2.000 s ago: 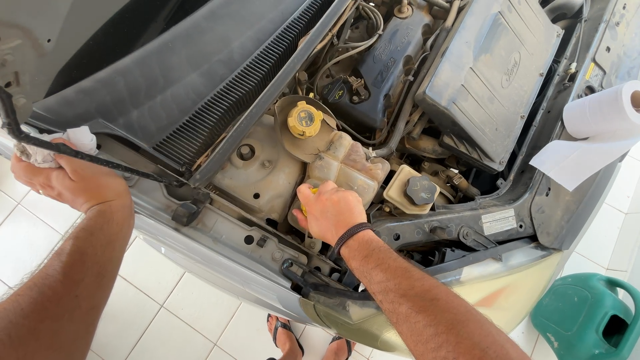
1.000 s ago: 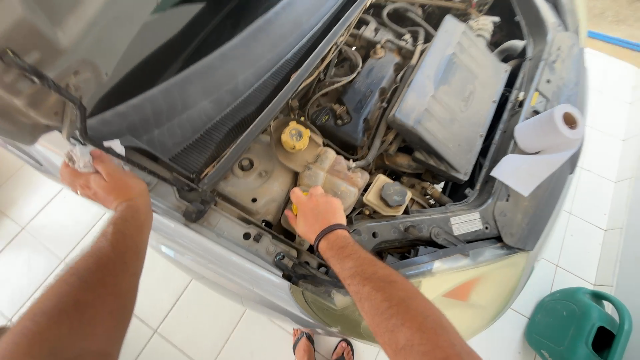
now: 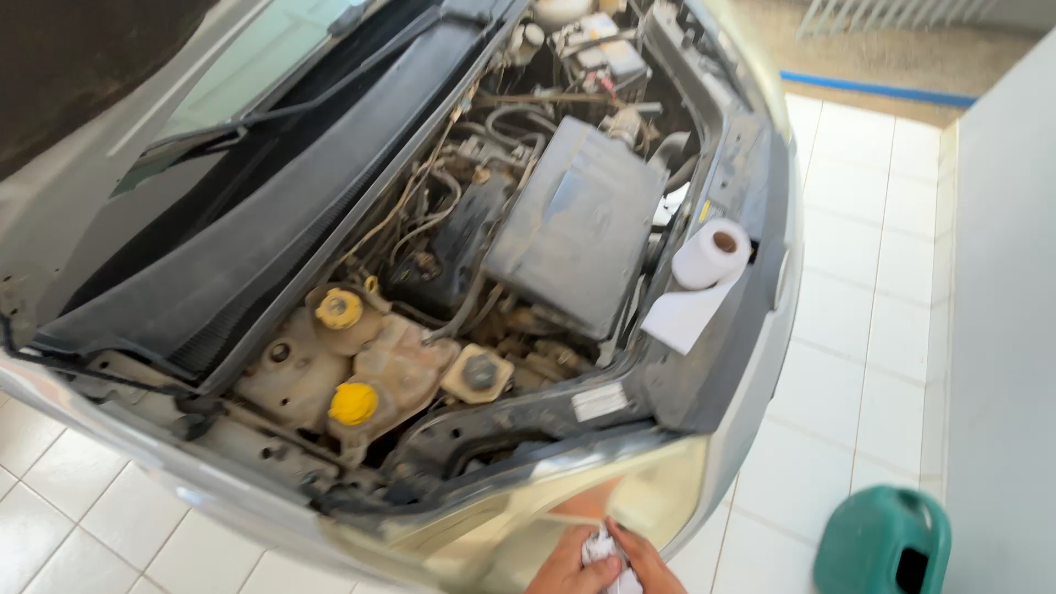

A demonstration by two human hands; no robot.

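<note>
At the bottom of the head view, my left hand (image 3: pixel 572 563) and my right hand (image 3: pixel 642 554) are together in front of the car's headlight (image 3: pixel 652 487). Both grip a crumpled white paper towel (image 3: pixel 609 557). Beyond them lies the engine bay, where a bright yellow cap (image 3: pixel 353 403) sits on the stained coolant expansion tank (image 3: pixel 403 363). Farther back is a second yellow cap (image 3: pixel 339 308). The brake fluid or similar reservoir (image 3: pixel 477 374) has a dark cap and stands right of the tank.
A paper towel roll (image 3: pixel 711 254) rests on the car's front panel, its loose end hanging toward me. A green watering can (image 3: pixel 881 540) stands on the white tiled floor at lower right. The grey engine cover (image 3: pixel 582 223) and black cowl (image 3: pixel 272 223) lie farther back.
My right hand has left the yellow cap on the expansion tank. My left hand has come from the far left with the crumpled paper, and both hands now meet at it. The view has shifted.
</note>
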